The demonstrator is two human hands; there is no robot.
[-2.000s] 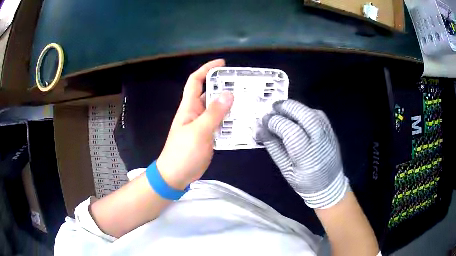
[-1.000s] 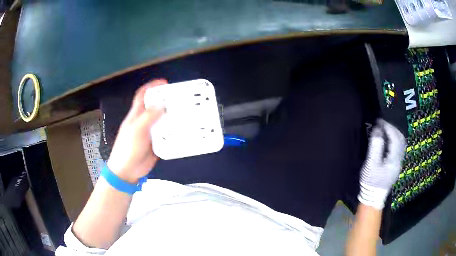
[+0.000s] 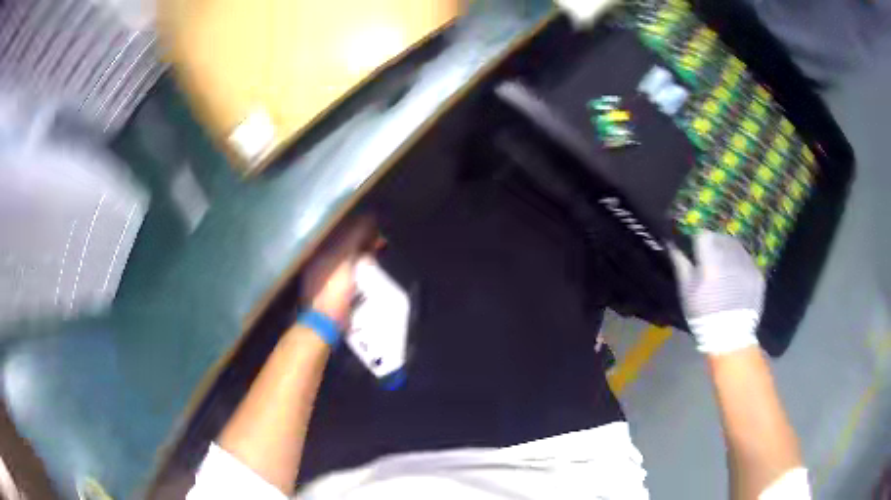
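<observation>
My bare left hand, with a blue band at the wrist, holds the white plastic housing above my lap; the housing is tilted and blurred. My right hand, in a striped knit glove, is at the near edge of the rows of green and yellow circuit boards in the black bin. Its fingertips are at the boards; whether they grip one cannot be told. One separate circuit board lies on the black surface left of the rows.
The dark green bench has its edge running diagonally at the left. A shallow brown cardboard tray is on it. White stacked housings stand at the far left. A small pale item lies near the boards.
The view has turned toward the board bin. My gloved right hand left the housing and reached the boards at the right. My left hand still holds the housing, now tilted more edge-on.
</observation>
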